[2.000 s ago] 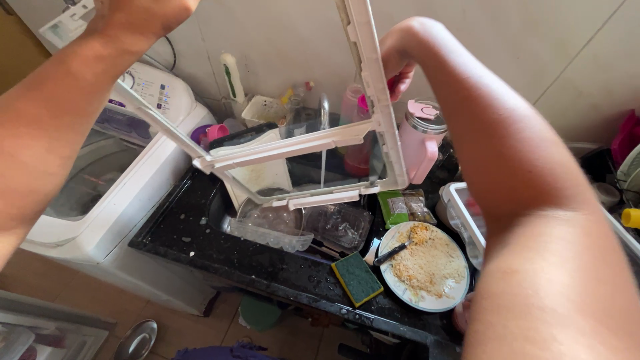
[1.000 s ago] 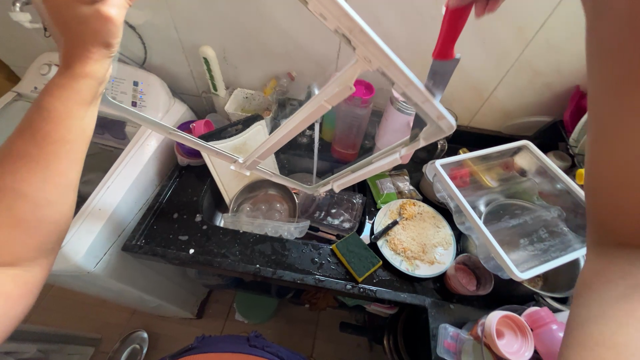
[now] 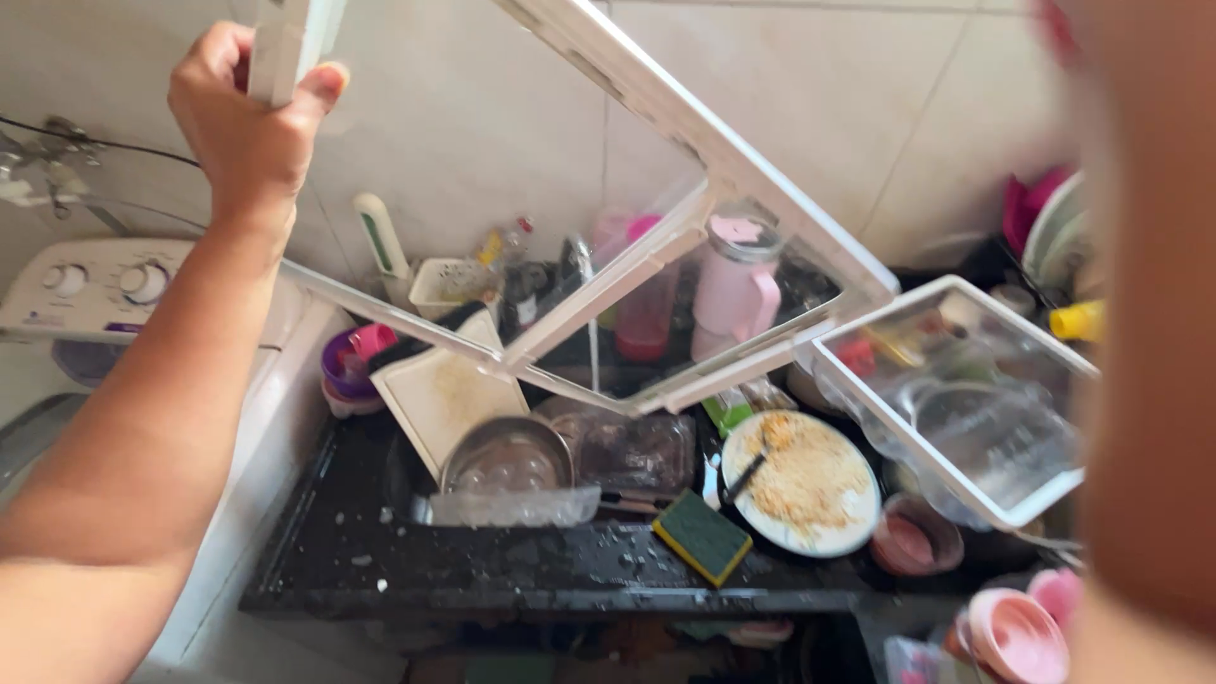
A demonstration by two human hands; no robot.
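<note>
My left hand (image 3: 252, 119) is closed around one end of a white-framed glass refrigerator shelf (image 3: 731, 161), holding it tilted above the sink. Running water (image 3: 595, 342) shows through the glass. At the upper right my right forearm (image 3: 1149, 342) rises blurred out of the picture, and the right hand itself is out of sight; a blurred red thing (image 3: 1056, 33) shows beside the arm. Below the shelf, a metal pan (image 3: 509, 461), a cutting board (image 3: 446, 399) and a clear plastic tray (image 3: 636, 451) lie in or over the sink. A green and yellow sponge (image 3: 703, 534) rests on the counter's front part.
A plate of food scraps (image 3: 807, 484) stands right of the sink, beside a pink cup (image 3: 917, 537). Further right is a clear, white-rimmed bin (image 3: 959, 399). Behind stand a pink tumbler (image 3: 736, 285) and a white basket (image 3: 454, 287). A washing machine (image 3: 104, 285) is at left.
One second ago a red-handled knife was in my raised right hand; that hand has now left the view. My left hand still holds the shelf, its fingers now fully visible.
</note>
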